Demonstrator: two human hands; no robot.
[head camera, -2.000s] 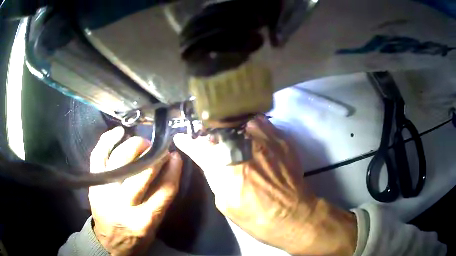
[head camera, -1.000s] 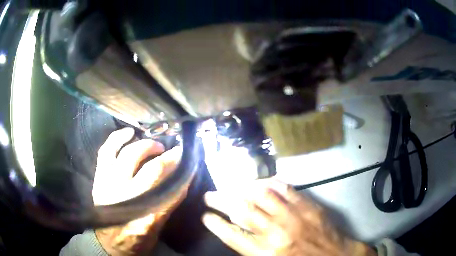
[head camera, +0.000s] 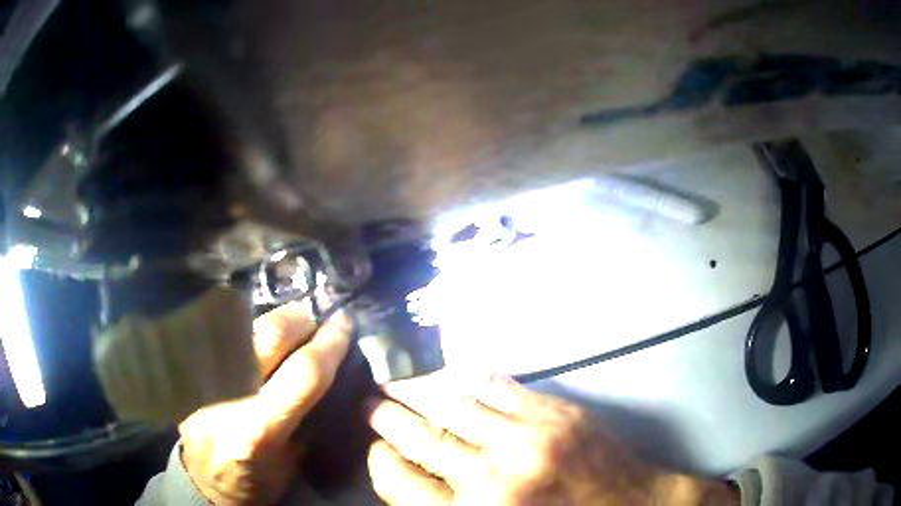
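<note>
A dark cloth (head camera: 331, 420) lies between my hands, below the shiny needle area (head camera: 395, 296); its outline is hard to make out. My left hand (head camera: 262, 395) is at the cloth's left, thumb and forefinger together on it beside the metal parts. A tan ribbed knob (head camera: 178, 356) covers part of this hand's left side. My right hand (head camera: 494, 435) lies palm down at the cloth's right edge, below the glare, fingertips pointing left. Its thumb side is washed out, and whether it grips the cloth cannot be told.
The large machine head (head camera: 445, 109) hangs over the top of the view. Black-handled shears (head camera: 790, 287) lie on the white bed (head camera: 682, 366) at the right. A pale rod (head camera: 652, 198) lies beyond the glare. A bright strip (head camera: 20, 326) shows at far left.
The view has shifted, so the tan knob now appears at left. My right hand has drawn back from the needle area towards me since the first frame. My left hand stays by the metal parts.
</note>
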